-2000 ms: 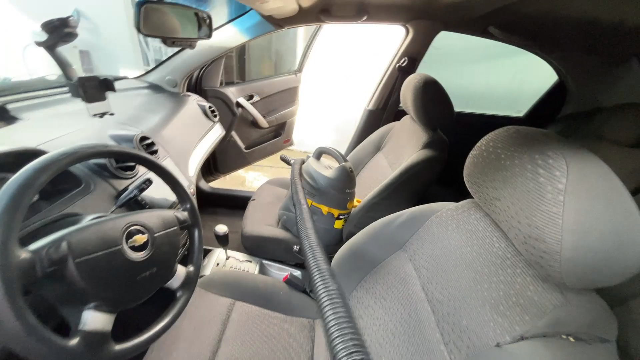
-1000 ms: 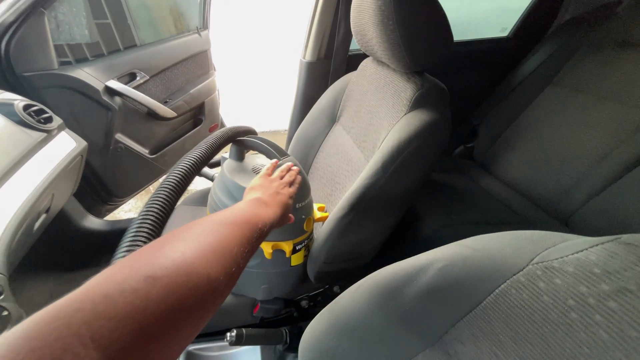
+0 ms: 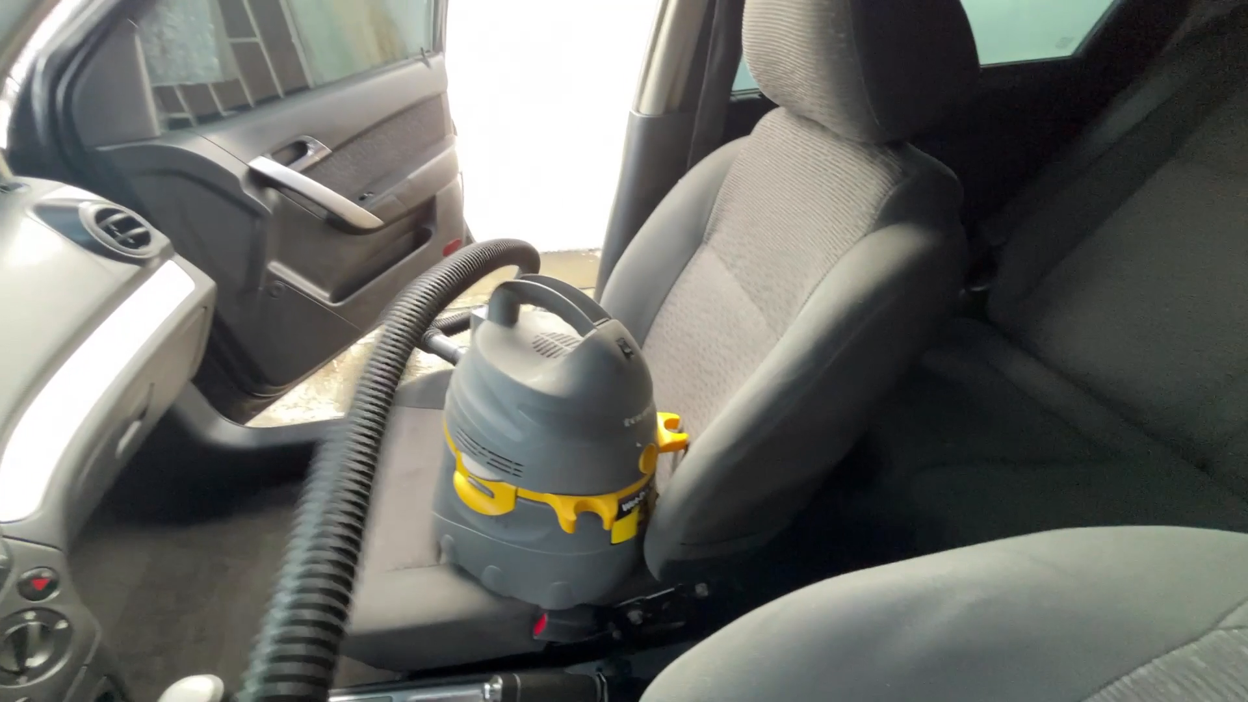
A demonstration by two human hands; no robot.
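Neither of my hands shows in the head view. A grey and yellow wet/dry vacuum cleaner [image 3: 556, 429] stands on the cushion of the front passenger seat [image 3: 770, 283], close to its backrest. Its carrying handle [image 3: 561, 297] is on top, with no hand on it. A black corrugated vacuum hose [image 3: 361, 448] arches beside the machine and runs down to the bottom edge of the view, where its lower part is blurred. What holds the hose's near end, if anything, is out of view.
The passenger door [image 3: 322, 195] stands open beyond the seat. The dashboard [image 3: 78, 322] is at the left. A handbrake lever [image 3: 468, 690] and a red seat-belt buckle [image 3: 542, 624] lie low in the middle. The near front seat [image 3: 975, 614] fills the lower right; the rear seat [image 3: 1121, 292] is behind.
A hand rested on top of the vacuum cleaner one second ago; that hand and its arm are now out of view. The view has turned from the steering wheel toward the passenger seat.
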